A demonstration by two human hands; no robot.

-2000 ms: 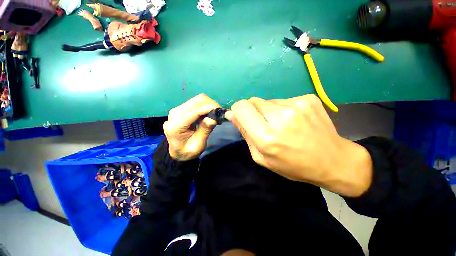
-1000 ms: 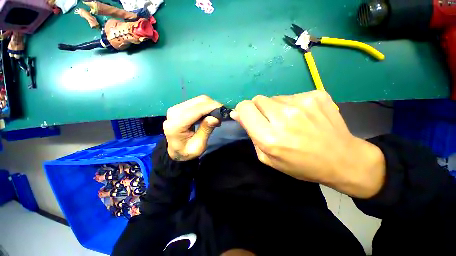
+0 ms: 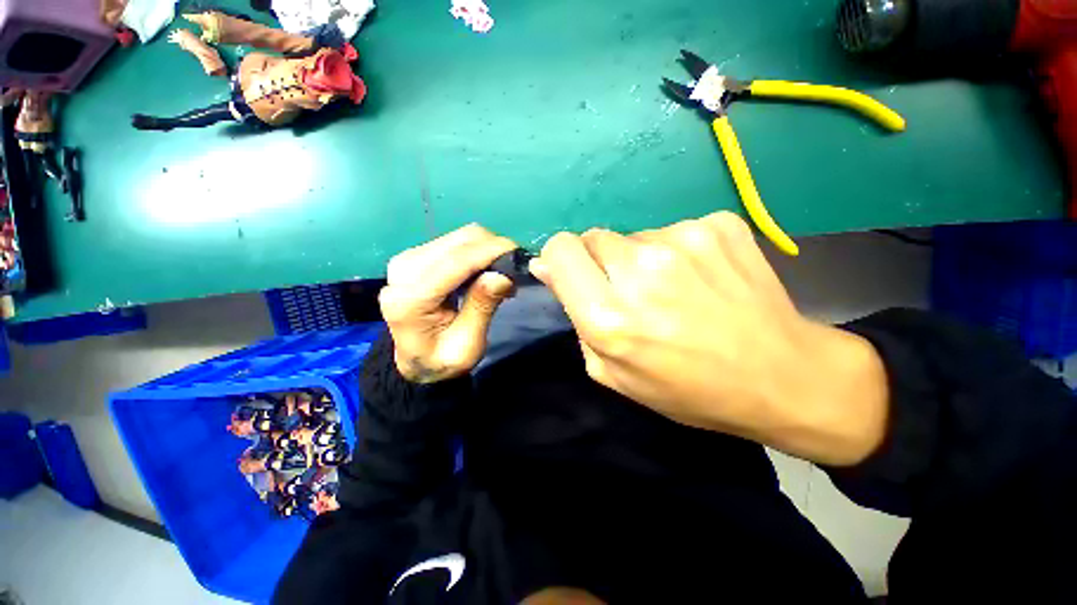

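My left hand (image 3: 443, 301) pinches a small black part (image 3: 514, 262) between thumb and fingers, just off the bench's front edge. It looks like the joint end of a leg; most of it is hidden in the hand. My right hand (image 3: 697, 331) is at the part's right end, with its fingertips closed against it. Whether it grips the part or something tiny is hidden. A figure body (image 3: 281, 89) with red hair, tan top and one black leg lies on the bench at upper left.
Yellow-handled side cutters (image 3: 738, 101) lie open on the green bench (image 3: 532, 142). A red and black heat gun (image 3: 945, 36) is at upper right. A blue crate (image 3: 177, 473) with figures stands below left. A purple box (image 3: 59, 41) and another figure (image 3: 36, 124) are at far left.
Both hands keep the same hold on the black part, with only small shifts at the fingertips. The view has shifted slightly, so the bench items appear a little higher and further left.
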